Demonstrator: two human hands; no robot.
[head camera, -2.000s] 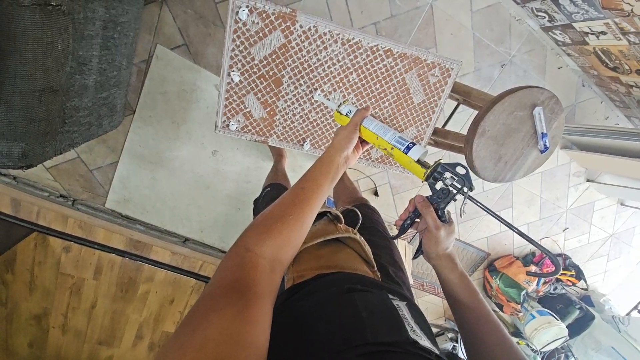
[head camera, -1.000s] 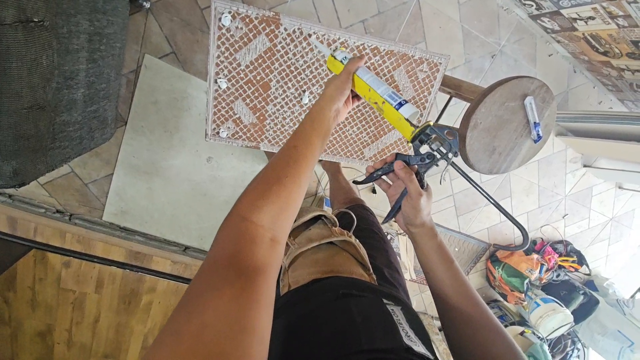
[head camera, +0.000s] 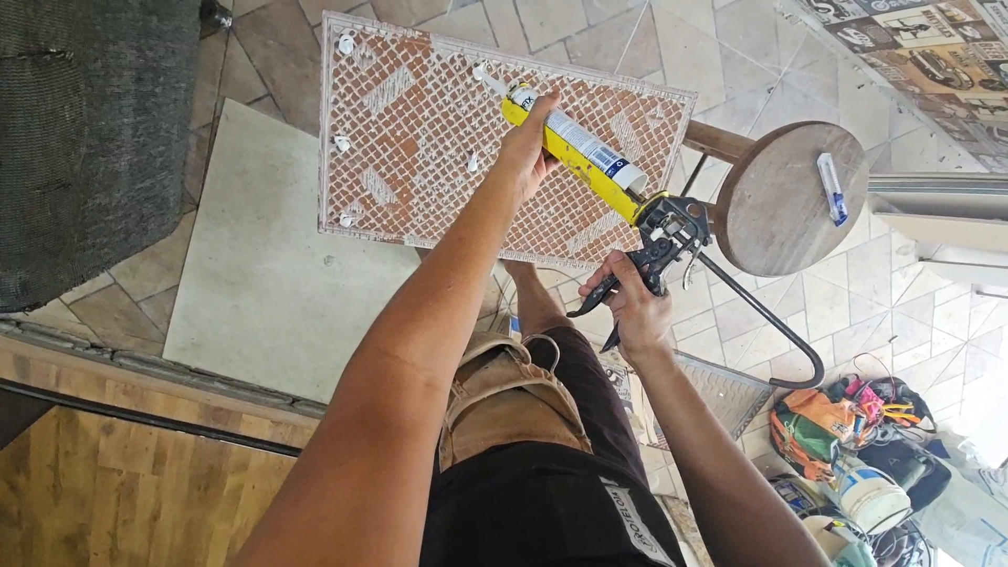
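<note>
My left hand (head camera: 532, 150) is wrapped around the front of a yellow caulking gun (head camera: 583, 161) that holds a white adhesive cartridge. My right hand (head camera: 636, 307) grips the gun's black handle and trigger. The nozzle tip points up and left, close over a tile panel (head camera: 441, 102) whose ribbed, reddish-brown back faces up. Several white dabs of adhesive show on the panel: along its left side, near its middle, and one at the nozzle tip. Whether the tip touches the panel, I cannot tell.
A round wooden stool (head camera: 780, 197) bears a small blue-and-white tube or tool (head camera: 831, 189). A pale flat slab (head camera: 268, 260) lies on the tiled floor. Dark mesh fabric (head camera: 87, 142) is at left. Tool bags (head camera: 811, 433) and a white bucket (head camera: 870, 496) stand at lower right.
The nozzle has shifted to a spot nearer the panel's upper edge. Dabs now show near the panel's middle and at the nozzle tip. Both hands have kept hold of the gun.
</note>
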